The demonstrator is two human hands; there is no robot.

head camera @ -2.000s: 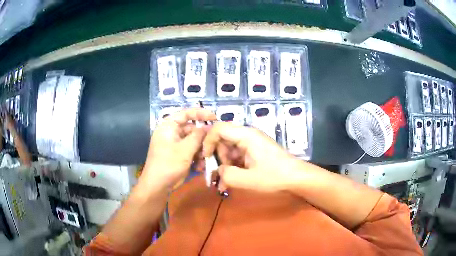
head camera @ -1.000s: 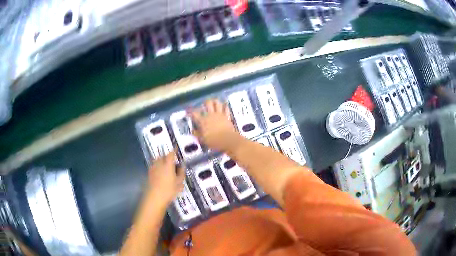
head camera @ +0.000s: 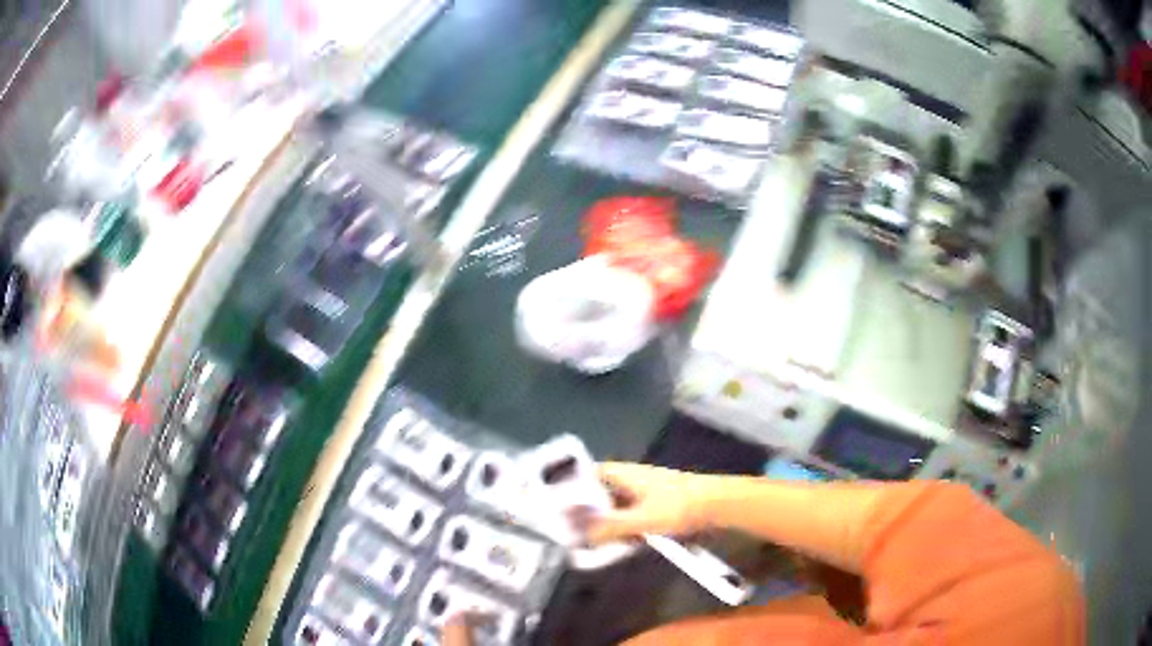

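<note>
My right hand (head camera: 632, 502) is shut on a white housing (head camera: 562, 480) with a dark oval, lifted at the near right end of the clear blister tray (head camera: 537, 555). Several white housings lie in that tray. A second long white piece (head camera: 699, 568) shows just below my right hand; whether the hand holds it too is unclear. My left hand (head camera: 468, 628) is mostly cut off by the bottom edge; only blurred fingers show over the tray, and its grip is hidden.
A white fan (head camera: 585, 316) and red plastic bag (head camera: 651, 252) sit beyond the tray. Another filled tray (head camera: 606, 141) lies farther back. On the right, a cream machine (head camera: 809, 341) carries housings on two fixtures. The green conveyor (head camera: 272, 341) on the left carries trays behind a pale rail.
The view has swung right towards the machine. My right hand has moved from over the tray to its right end and has taken hold of a housing. My left hand is now mostly out of view.
</note>
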